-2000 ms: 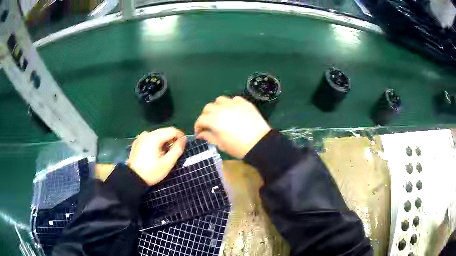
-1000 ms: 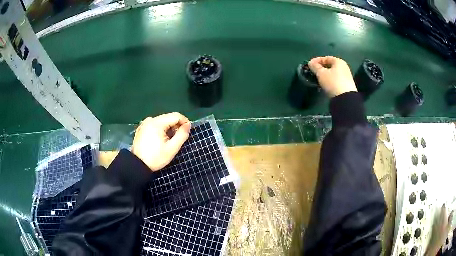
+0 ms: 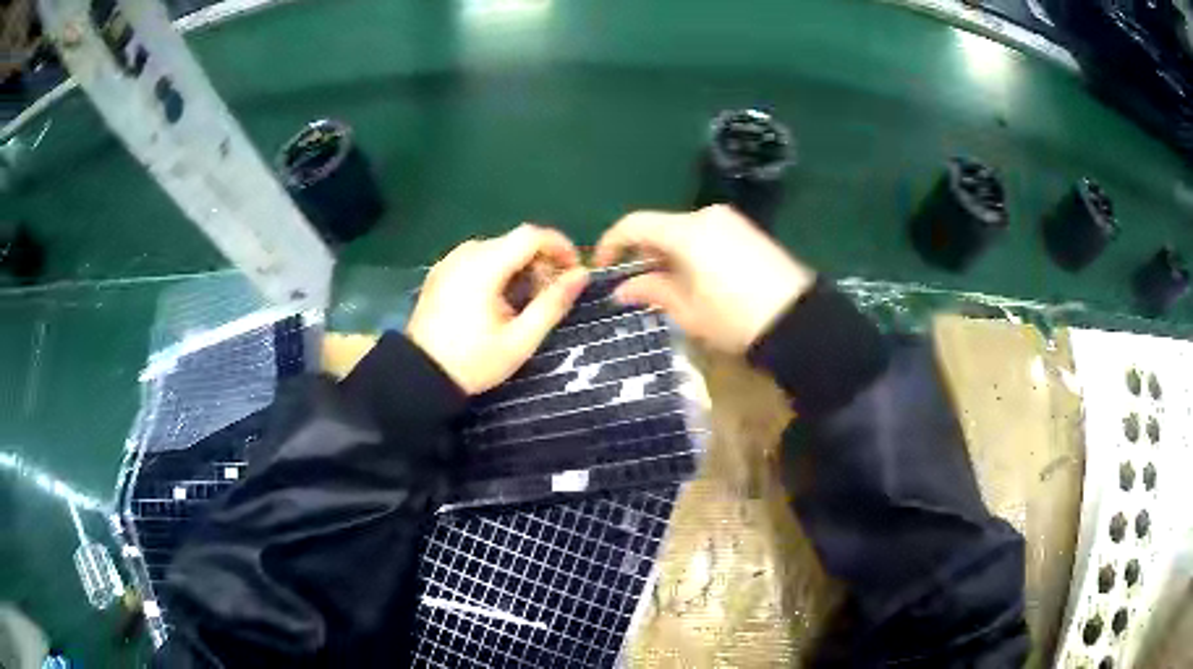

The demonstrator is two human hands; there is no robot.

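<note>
A black gridded pad sheet (image 3: 576,418) lies in front of me on another gridded sheet. My left hand (image 3: 504,307) pinches the sheet's top edge between thumb and fingers. My right hand (image 3: 700,275) is at the same edge, fingertips close to the left ones, blurred; whether it holds a small pad cannot be seen. A black cylindrical unit (image 3: 748,150) stands upright on the green conveyor belt (image 3: 523,144) just beyond my right hand. Another cylindrical unit (image 3: 327,177) stands beyond my left hand.
More black cylinders (image 3: 962,209) stand on the belt at right. A white slanting post (image 3: 196,157) is at left, above spare gridded sheets (image 3: 196,457). A tan cover (image 3: 733,562) lies under the sheets. A white perforated plate (image 3: 1132,510) is at right. A pale tool (image 3: 94,569) is far left.
My right hand has come back from a cylinder on the belt to the sheet's top edge beside my left hand. The view has shifted, and another cylinder shows at left.
</note>
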